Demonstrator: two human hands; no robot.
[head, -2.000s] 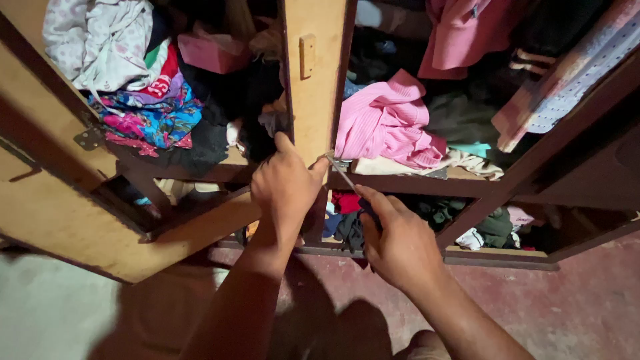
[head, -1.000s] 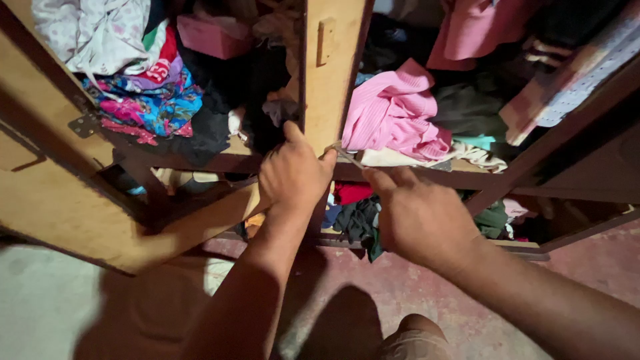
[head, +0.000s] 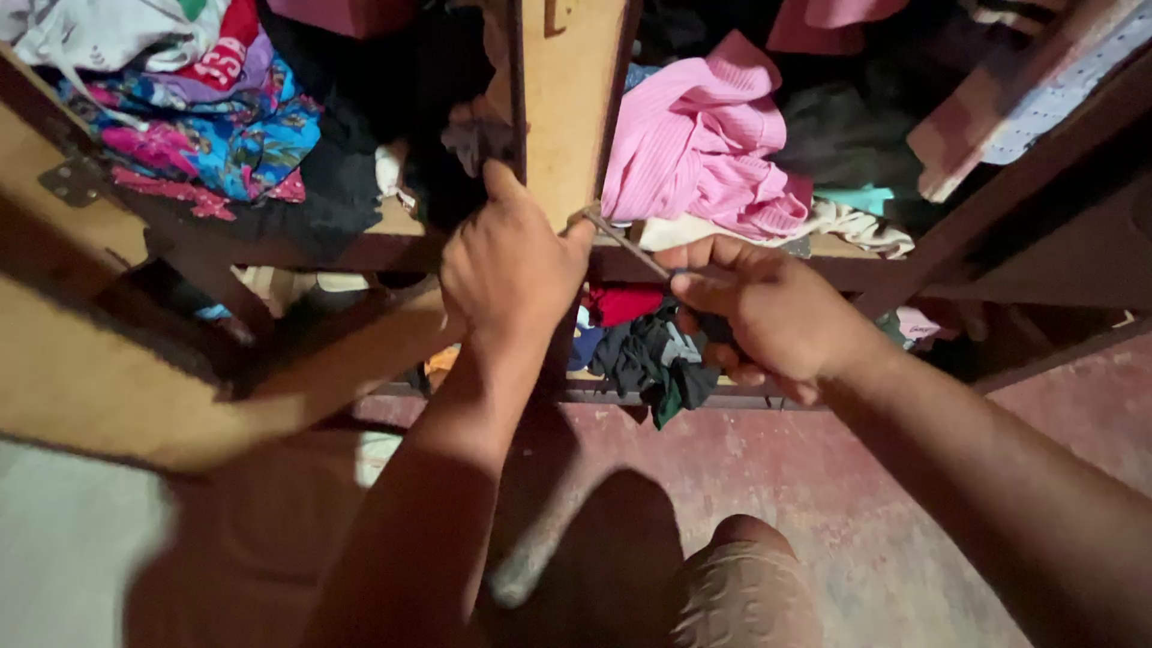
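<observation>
My left hand (head: 513, 256) grips the lower end of a narrow wooden door (head: 572, 99) with dark edges, its thumb near the door's bottom right corner. My right hand (head: 765, 301) holds a screwdriver, most of its handle hidden in the fingers. The thin metal shaft (head: 630, 245) slants up and left, and its tip meets the door's lower corner beside my left thumb. Whether a screw sits there I cannot tell. A small wooden handle (head: 560, 16) is fixed to the door higher up. Just right of the door lies a pink ribbed garment (head: 706, 148).
Floral blue cloth (head: 243, 135) and other clothes fill the left compartment. Dark clothing (head: 657, 355) hangs over the bottom shelf's edge. At the left an open wooden door (head: 99, 378) reaches over the floor, with a metal hinge (head: 72, 183) above it. My knee (head: 751, 585) is below.
My right hand has shifted its grip on the screwdriver, and its fingers now show spread around the handle. My left hand stays on the door's lower end. The view has come nearer.
</observation>
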